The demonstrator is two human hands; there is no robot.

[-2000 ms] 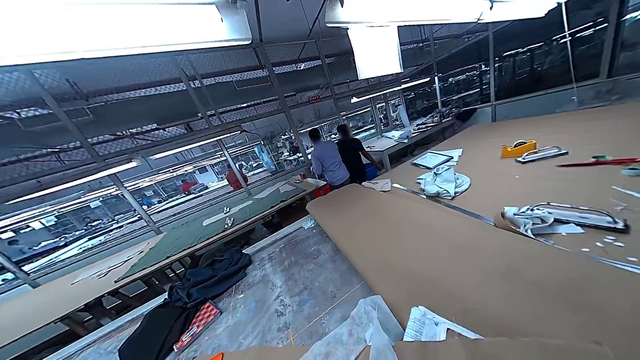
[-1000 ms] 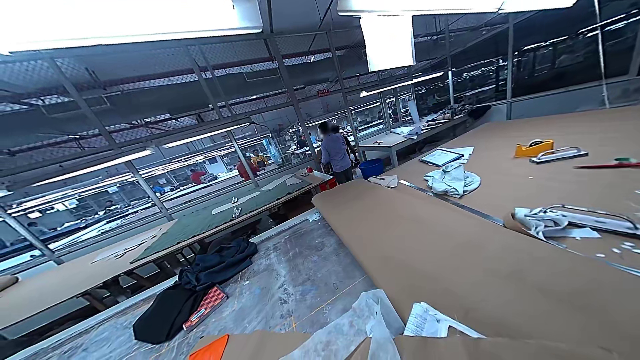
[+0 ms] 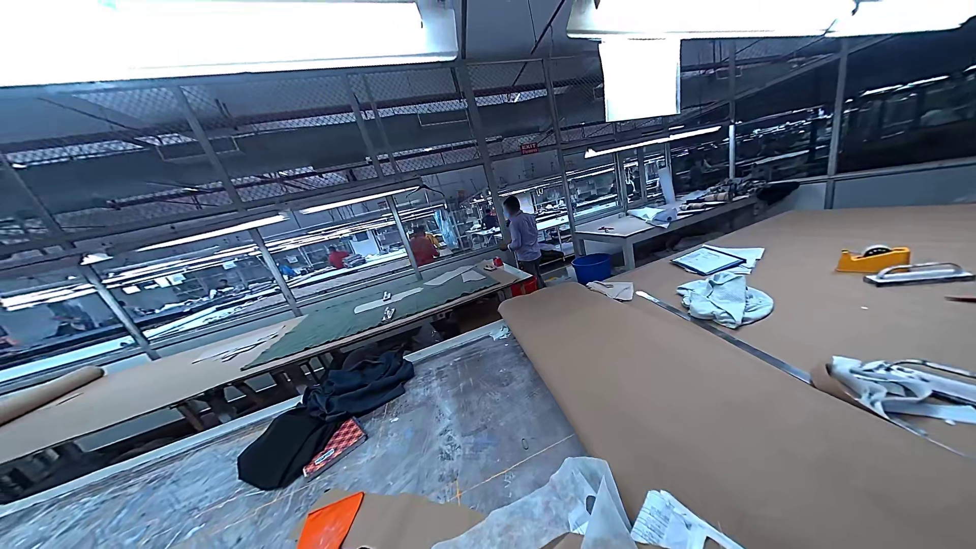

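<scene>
Neither of my hands shows in the head view. Brown paper (image 3: pixel 671 396) covers the large table at the right. On it lie a crumpled pale cloth (image 3: pixel 726 300), a clipboard (image 3: pixel 707 260), a long metal strip (image 3: pixel 751 349) and an orange tape dispenser (image 3: pixel 874 258). A metal clamp-like tool (image 3: pixel 918 274) is beside the dispenser. Farther down, white cloth strips (image 3: pixel 877 385) lie around another metal-handled tool. Thin whitish sheet material (image 3: pixel 545 507) and printed papers (image 3: pixel 675 522) are at the bottom edge, with an orange piece (image 3: pixel 330 521) to their left.
A worn grey table (image 3: pixel 465 412) holds dark cloth (image 3: pixel 358 387) and a red patterned box (image 3: pixel 335 447). Beyond it, green fabric (image 3: pixel 358 316) with pattern pieces covers a long table. A person (image 3: pixel 523 236) stands near a blue bin (image 3: pixel 592 268). Lamps hang overhead.
The person in dark clothing beside the one in the light shirt no longer shows. The view has shifted somewhat, and more of the orange piece shows than two seconds ago.
</scene>
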